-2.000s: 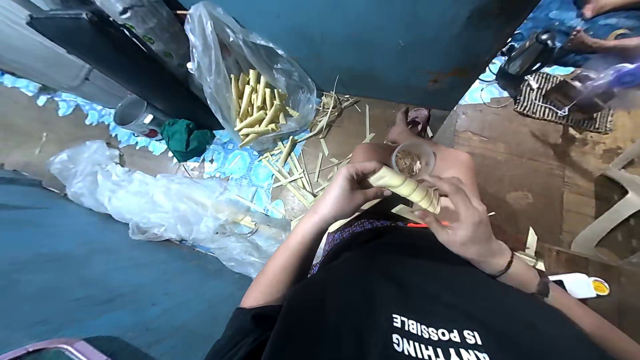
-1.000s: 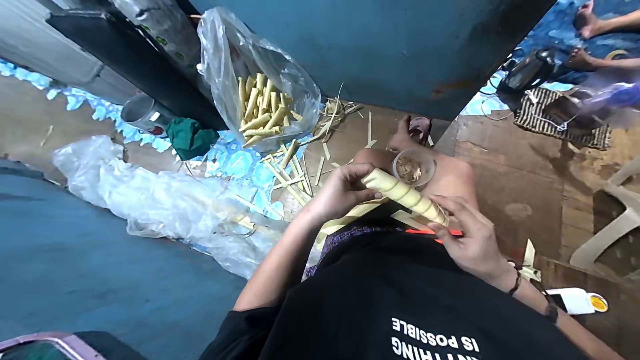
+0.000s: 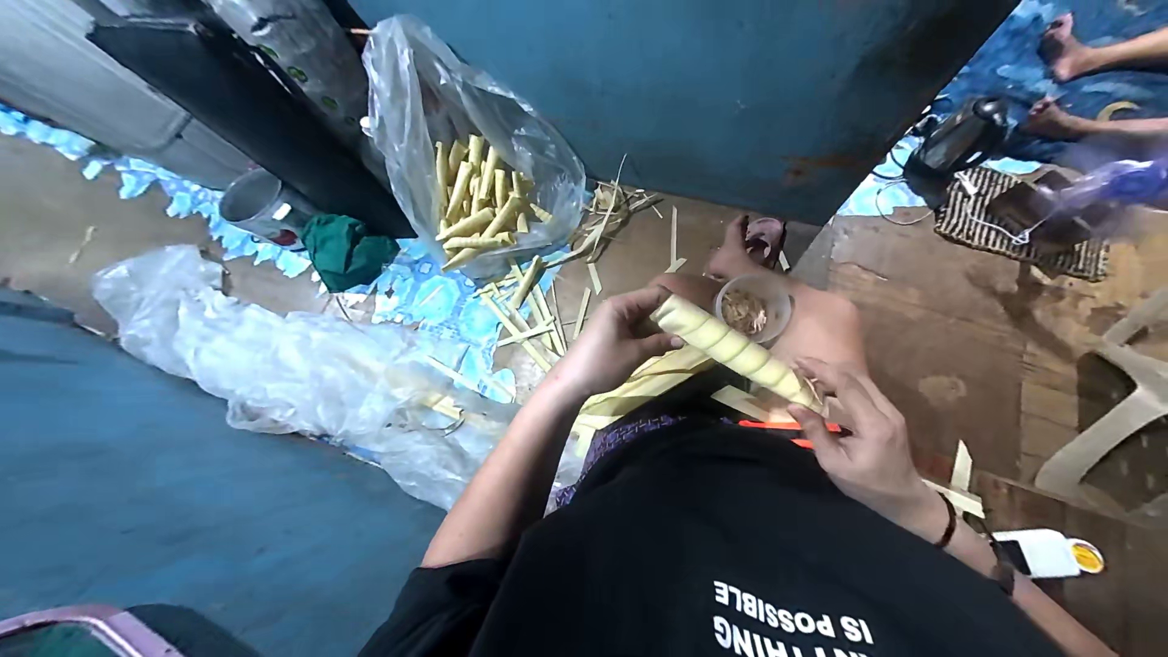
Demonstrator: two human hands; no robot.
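Note:
A pale yellow tube of spirally wound leaf strip lies slantwise over my lap. My left hand grips its wider upper end, while the fingers of my right hand pinch the narrower end, where small pins or frayed bits show. Behind the tube, a clear round tub with thin brown pieces in it rests at my legs. Long pale leaf strips lie on my lap under the tube. Orange handles, perhaps of scissors, show beside my right hand.
A clear plastic bag holds several similar tubes. Cut strips litter the floor. Crumpled plastic sheeting lies at left, near a green cloth. At right are a plastic chair, a striped mat, a black kettle and another person's feet.
Since two seconds ago, my right hand has moved from over the tube's lower half to its narrow end, leaving more of the tube in sight. My left hand stays at the upper end.

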